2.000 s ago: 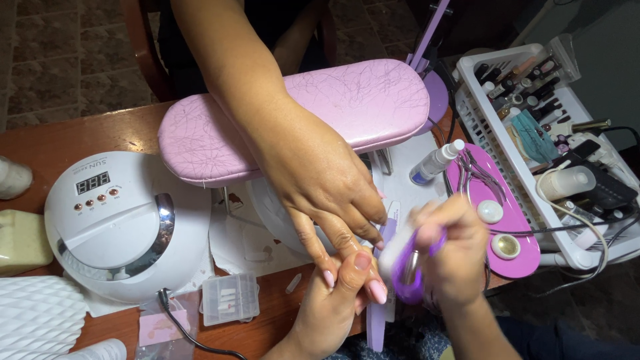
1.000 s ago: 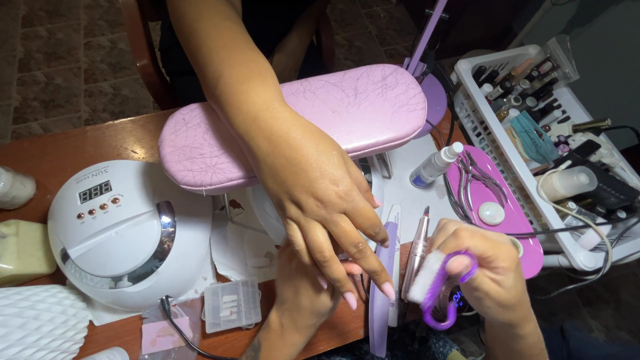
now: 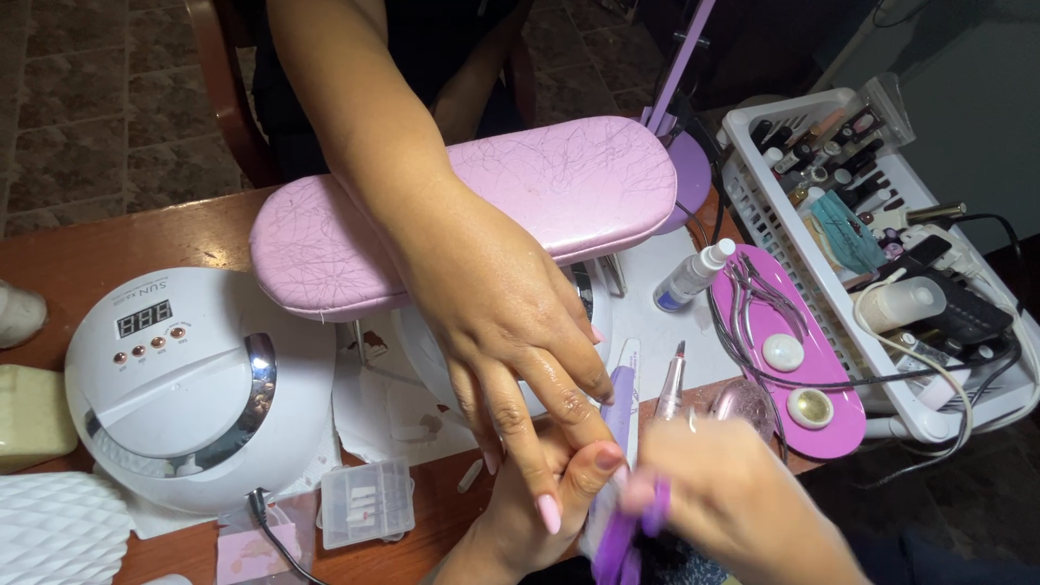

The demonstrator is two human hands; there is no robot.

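My left hand (image 3: 532,508), low in the middle, holds a finger of another person's hand (image 3: 508,301), thumb on top near the pink nail. That person's wrist lies over a pink padded armrest (image 3: 561,187). My right hand (image 3: 715,479), blurred, grips a purple-handled nail brush (image 3: 615,556) beside those fingertips; its bristles are hard to make out. A lilac nail file (image 3: 621,406) lies partly behind the fingers, over a paler file (image 3: 631,355). Right of them is a metallic pen-shaped nail drill handpiece (image 3: 673,386).
On the left stand a white nail lamp (image 3: 203,390) and a clear plastic case (image 3: 367,504). To the right are a spray bottle (image 3: 693,276), a magenta tray (image 3: 845,418) with nippers (image 3: 756,301), trailing cables, and a white basket (image 3: 829,284) of bottles.
My right hand has moved left with the brush, from beside the other person's fingers to close against their tips. My left thumb, hidden one second ago, now shows over a finger.
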